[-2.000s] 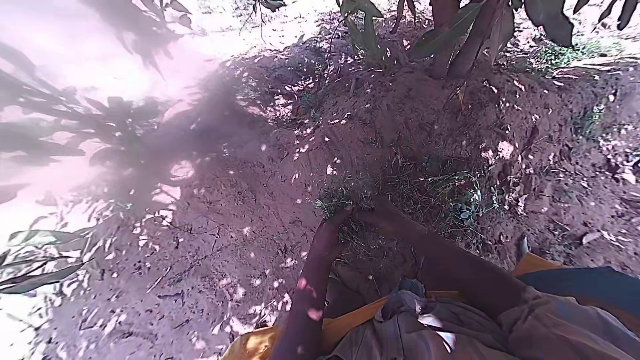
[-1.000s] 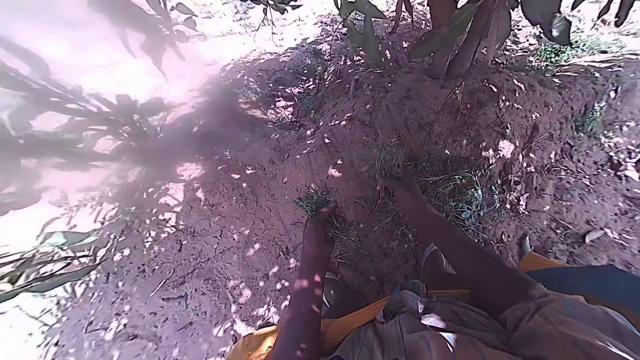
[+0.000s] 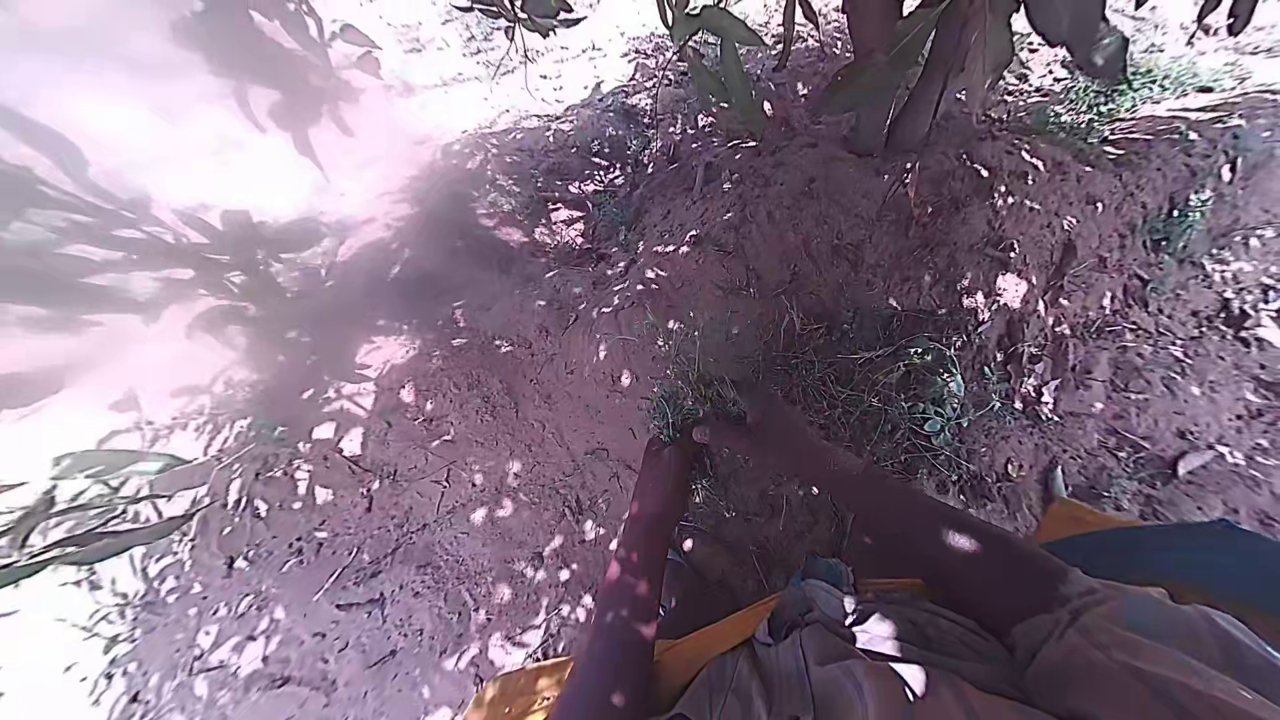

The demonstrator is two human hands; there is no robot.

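Note:
My left hand (image 3: 676,446) is closed around a tuft of green weeds (image 3: 676,408) in front of my body. Close beside it, my right hand (image 3: 745,425) reaches in from the right, its thumb side near the same tuft; shade hides its fingers, so its grip cannot be made out. More uprooted-looking grass and small leafy weeds (image 3: 935,400) lie on the brown soil to the right of my right hand. Dry stalks hang below the two hands.
Tree stems (image 3: 930,90) with broad leaves rise from a soil bank at the top. Leafy branches (image 3: 110,500) hang at the left. Sun-flecked bare soil (image 3: 480,430) lies left of the hands. Yellow and blue cloth (image 3: 1170,560) is at the lower right.
One second ago the hands were apart, the left one holding a tuft. They have come together again, my left hand shifting right and my right hand shifting left.

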